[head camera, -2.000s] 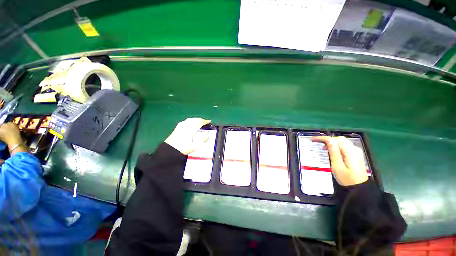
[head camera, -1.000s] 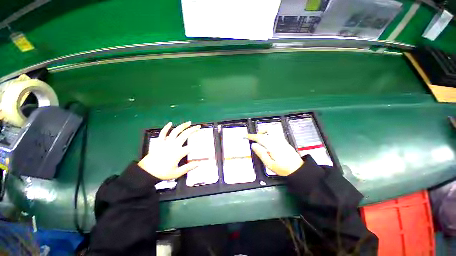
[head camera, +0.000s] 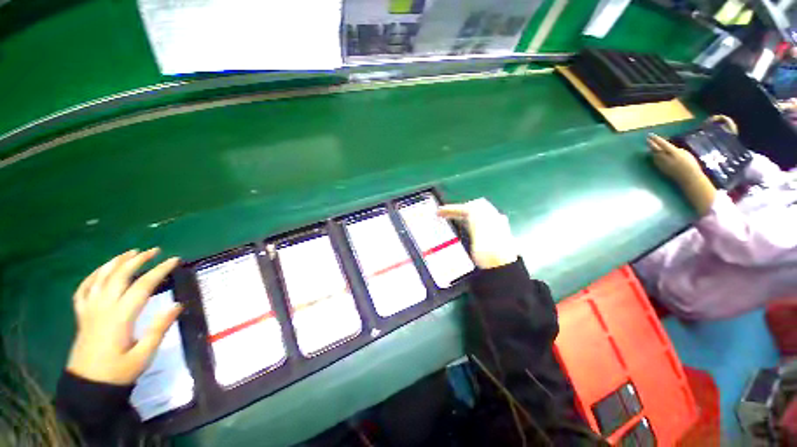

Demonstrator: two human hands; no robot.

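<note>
A black phone tray [head camera: 202, 370] lies slanted on the green bench with a row of smartphones face up. The phones, such as one near the middle [head camera: 319, 292], show white screens, most with a red or orange band. My left hand [head camera: 114, 319] lies over the leftmost phone [head camera: 166, 375] with fingers spread and partly hides it. My right hand [head camera: 482, 231] is at the upper right edge of the rightmost phone [head camera: 434, 234], a finger pointing to its screen. Neither hand grips anything.
A red plastic bin [head camera: 612, 336] with dark pieces is below the bench edge at right. A person in pale pink [head camera: 743, 223] holds a dark tray [head camera: 718, 150]. Stacked black trays [head camera: 631, 77] lie on a yellow-brown board [head camera: 651, 114]. Instruction sheets [head camera: 245, 35] hang above the bench.
The view has swung right, and the tray shows lower left and more tilted. My right hand has moved from the middle phones to the rightmost one. My left hand remains at the leftmost phone.
</note>
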